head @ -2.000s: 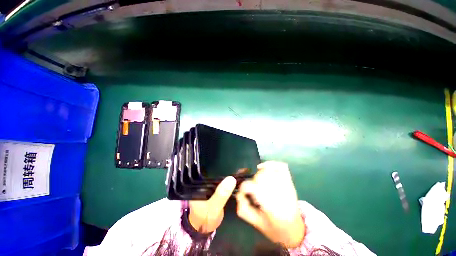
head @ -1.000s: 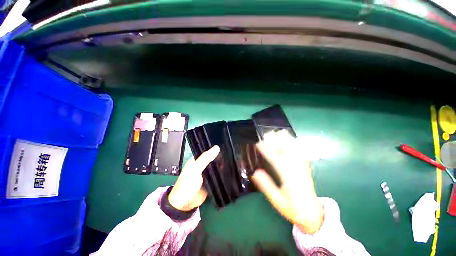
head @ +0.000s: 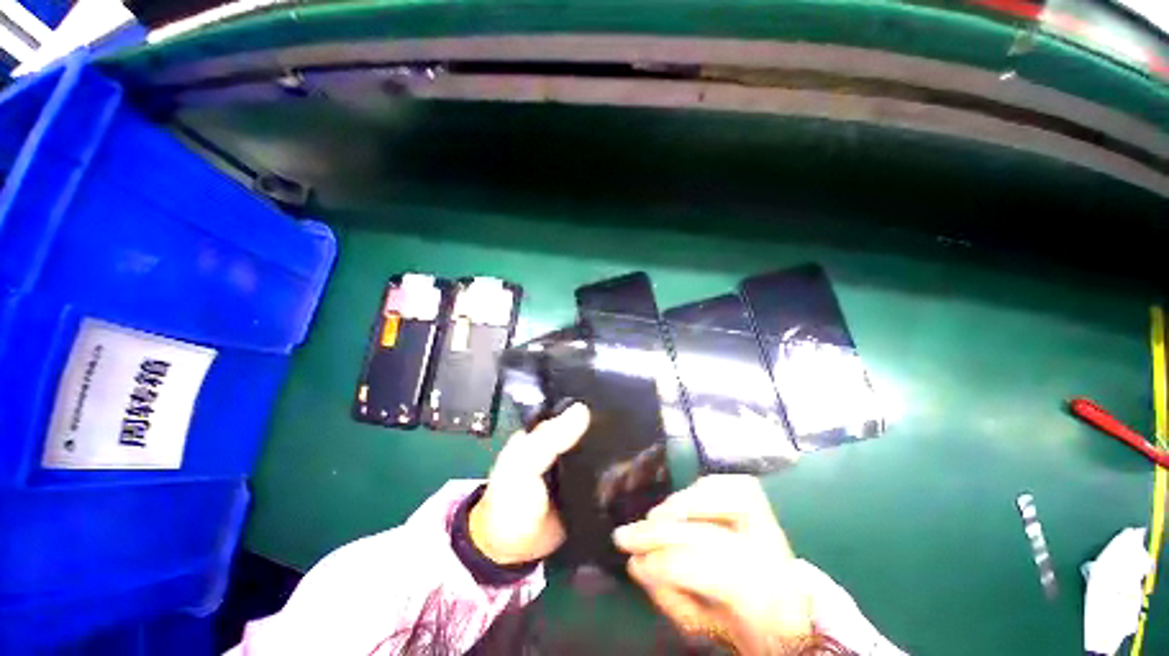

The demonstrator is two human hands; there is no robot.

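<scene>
My left hand (head: 532, 481) holds a black glossy phone screen (head: 609, 449) by its left side, thumb on top; whether more screens lie beneath it is hard to tell. My right hand (head: 712, 551) touches the lower right of the same screen with its fingertips and is slightly blurred. Three screens lie face up on the mat: one partly hidden behind the held screen (head: 619, 297), one in the middle (head: 731, 397) and one at the right (head: 814, 359). Two display assemblies lie back up side by side, the left with an orange patch (head: 400, 365), the other beside it (head: 472, 372).
A blue turnover box (head: 257, 282) with a white label (head: 128, 397) stands at the left. At the right lie a red-handled tool (head: 1115, 429), a pale strip (head: 1036, 545), a crumpled white wipe (head: 1115, 592) and yellow tape (head: 1158, 385). A shelf edge (head: 615, 87) runs across the back.
The fanned stack has left my left hand's grip in part; three screens now lie spread on the mat to the right. My right hand has come back down to the held screen. The view has shifted.
</scene>
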